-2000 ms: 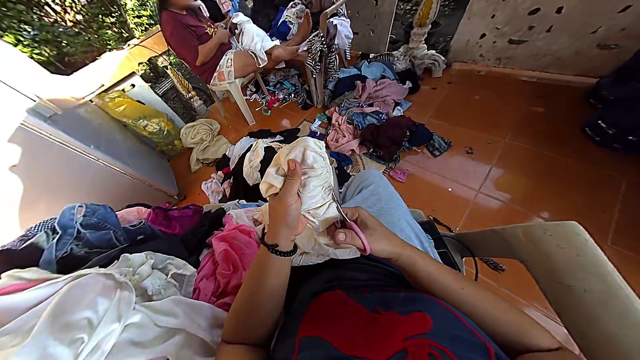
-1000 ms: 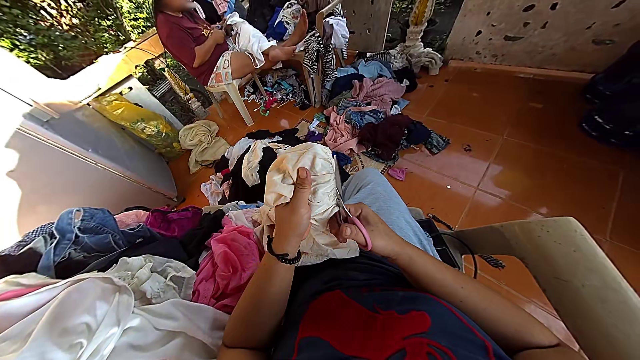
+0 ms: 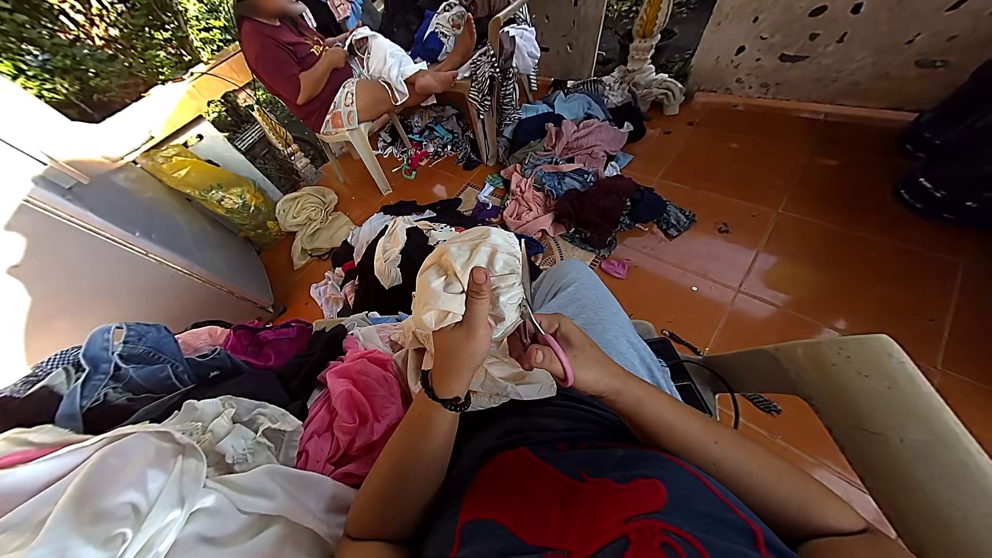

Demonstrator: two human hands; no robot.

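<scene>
A cream cloth garment with a gathered edge lies bunched over my lap. My left hand grips it, thumb on top, a black beaded bracelet at the wrist. On the right, my right hand holds scissors with pink handles. Their metal blades point away from me along the garment's gathered right edge; whether cloth lies between them I cannot tell. Part of the garment hangs below both hands, and the fingers of my left hand are mostly hidden by it.
White satin cloth, pink cloth and denim are heaped at my left. More clothes cover the tiled floor ahead. A person sits on a plastic chair beyond. My chair's armrest is at right; a yellow bag stands left.
Both hands stay close together at the cream garment. The scissors' blades lie at a slightly different angle along its edge, and the cloth has shifted a little in my left hand.
</scene>
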